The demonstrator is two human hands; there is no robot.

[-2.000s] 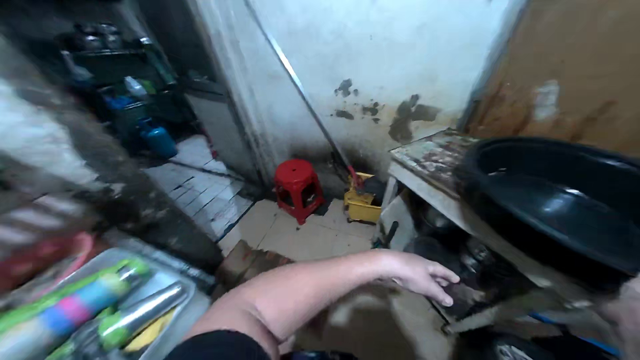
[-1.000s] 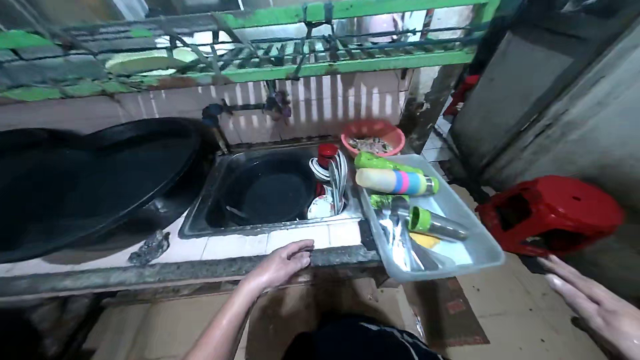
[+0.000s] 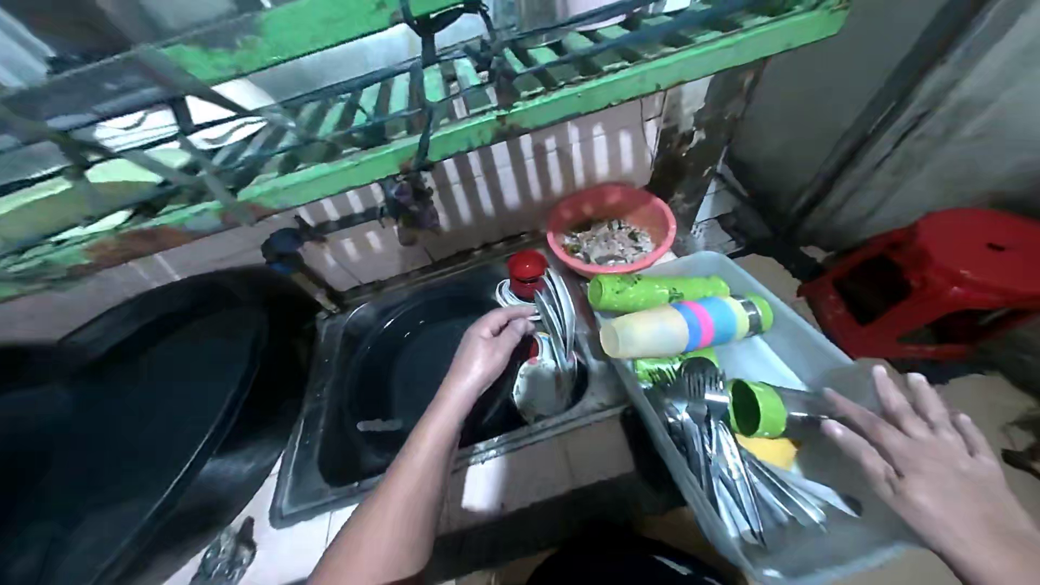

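Note:
My left hand (image 3: pixel 487 349) is over the sink (image 3: pixel 296 463), its fingertips at a stack of plates (image 3: pixel 556 317) stood on edge; whether it grips one is unclear. A red cup (image 3: pixel 527 268) and a patterned bowl (image 3: pixel 540 390) are beside the plates. A black basin (image 3: pixel 406 366) fills much of the sink. My right hand (image 3: pixel 918 455), fingers spread, is over the right side of a clear plastic tray (image 3: pixel 792 345). Inside the tray lie forks and spoons (image 3: pixel 723 455), stacked coloured cups (image 3: pixel 682 325), a green tumbler (image 3: pixel 658 291) and a green-rimmed cup (image 3: pixel 760 409).
A red plastic basin (image 3: pixel 613 191) with scraps stands behind the tray. At the left is a large black tub (image 3: pixel 162 390). A green slatted dish rack (image 3: pixel 520 114) hangs above a faucet (image 3: pixel 296 260). A red stool (image 3: pixel 959 276) stands at the right.
The view has swung from the doorway to the sink. Since one second ago, my left hand has moved from the counter's front edge to the plates, and my right hand has come over the tray.

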